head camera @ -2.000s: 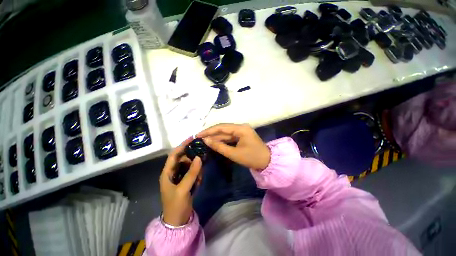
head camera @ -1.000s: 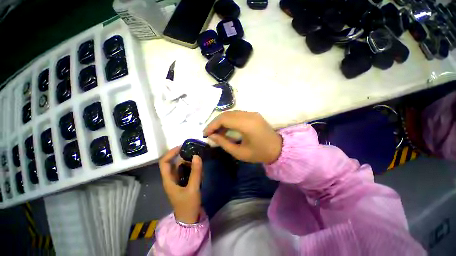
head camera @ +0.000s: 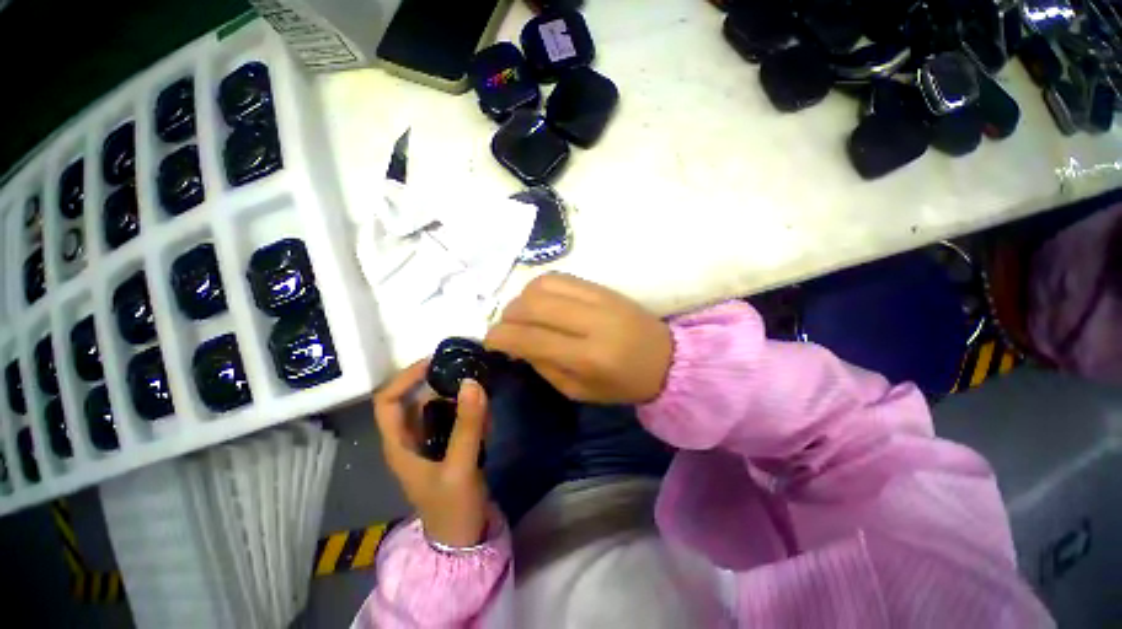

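Note:
My left hand (head camera: pixel 445 473) holds a glossy black unit (head camera: pixel 458 364) between thumb and fingers, below the bench's front edge. Another dark rounded shape (head camera: pixel 438 426) shows under it within the same hand. My right hand (head camera: pixel 578 338) is beside the unit, its thumb and fingertips together at the unit's right edge; whether they pinch something is hidden. Crumpled white wipes (head camera: pixel 425 264) lie on the bench just beyond my hands. A bright-edged dark unit (head camera: pixel 548 227) lies at the wipes' right side.
A white blister tray (head camera: pixel 351 313) with rows of black units is at left. A phone (head camera: pixel 437 43), several loose units (head camera: pixel 533 148) and a dark pointed tip (head camera: pixel 399 157) lie beyond the wipes. A dark pile (head camera: pixel 888 144) is at right. White trays (head camera: pixel 234 528) and a blue stool (head camera: pixel 880 322) are below.
The small black strip seen on the bench two seconds ago is gone from there. My right hand moved off the unit, then back against its edge. The view has shifted, pushing the bottle mostly out.

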